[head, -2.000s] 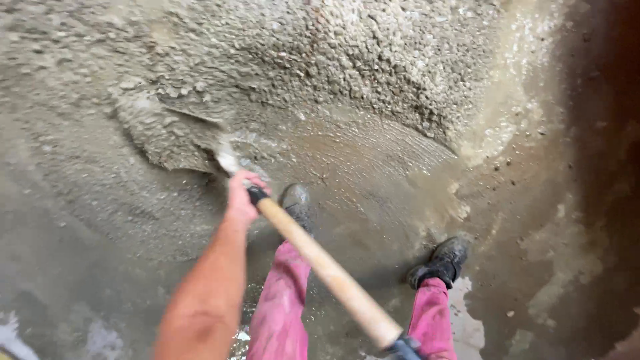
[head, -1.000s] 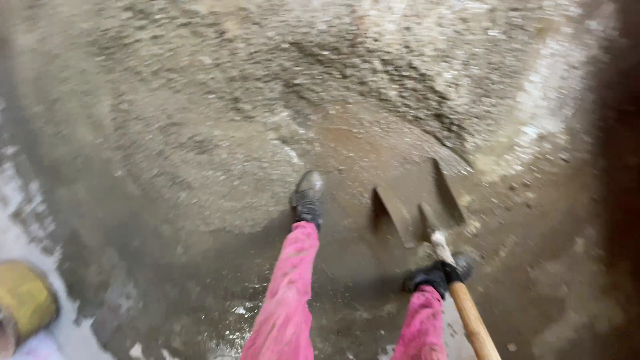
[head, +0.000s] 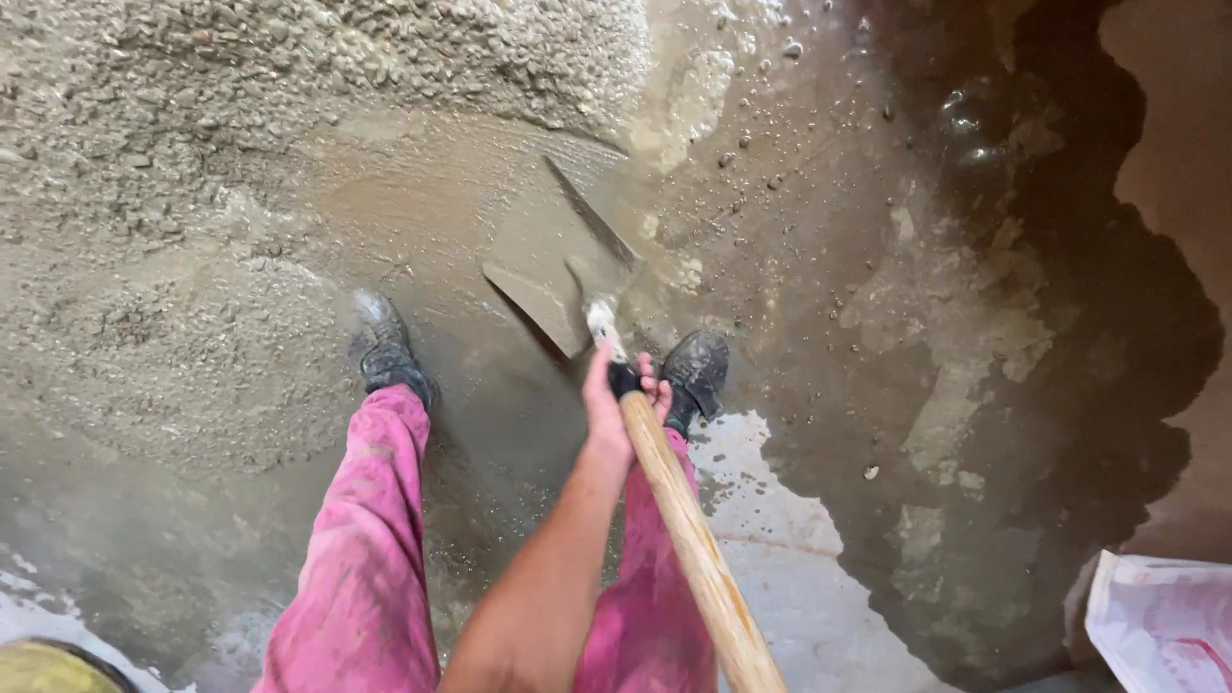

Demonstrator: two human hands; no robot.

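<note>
A square-mouth shovel (head: 563, 255) with raised side edges and a wooden shaft lies with its blade low over the wet floor, beside a spread heap of wet concrete mix (head: 173, 241). My left hand (head: 621, 395) is around the dark collar where the shaft meets the blade's socket, its fingers curled from beneath. The shaft runs down to the bottom edge of the view, where its rear end is cut off. My right hand is not in view. Grey film covers the blade, with no heaped load on it.
My two dark, wet boots (head: 387, 351) stand either side of the shovel blade. Puddled water and loose pebbles (head: 775, 181) cover the floor to the right. A printed sack (head: 1165, 616) lies at the lower right, and a yellowish round object (head: 58, 666) at the lower left.
The shovel blade has moved from the mix at the left to the right, in front of my right boot. My left hand, out of view one second ago, is on the collar again.
</note>
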